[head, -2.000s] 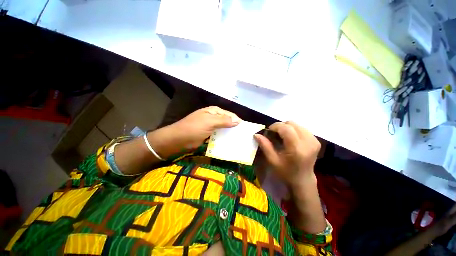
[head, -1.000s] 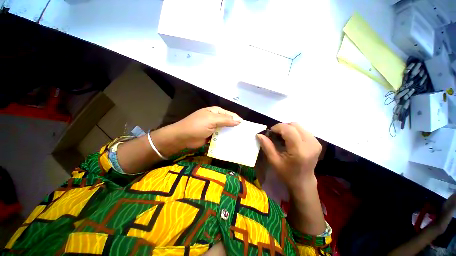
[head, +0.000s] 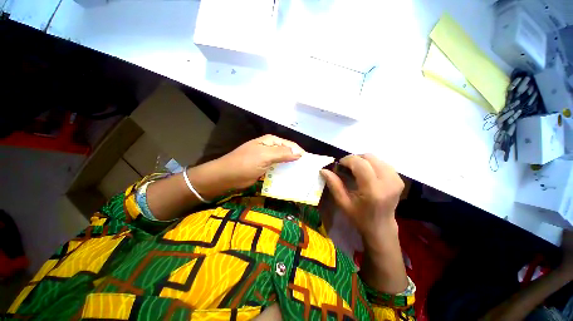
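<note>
A flat white label sheet with yellow edges and small marks along its left side is held in front of my chest, below the table edge. My left hand grips its upper left part, with the thumb on top. My right hand is at its right edge, with the thumb and a finger pinching at the upper right corner. The fingers under the sheet are hidden.
White cartons stand on the white table. At the right are yellow backing paper, tangled dark cables and loose cartons. An open brown box is below left. Another person's arm shows at lower right.
The sheet and both my hands have hardly moved. The other person's arm at the lower right has shifted.
</note>
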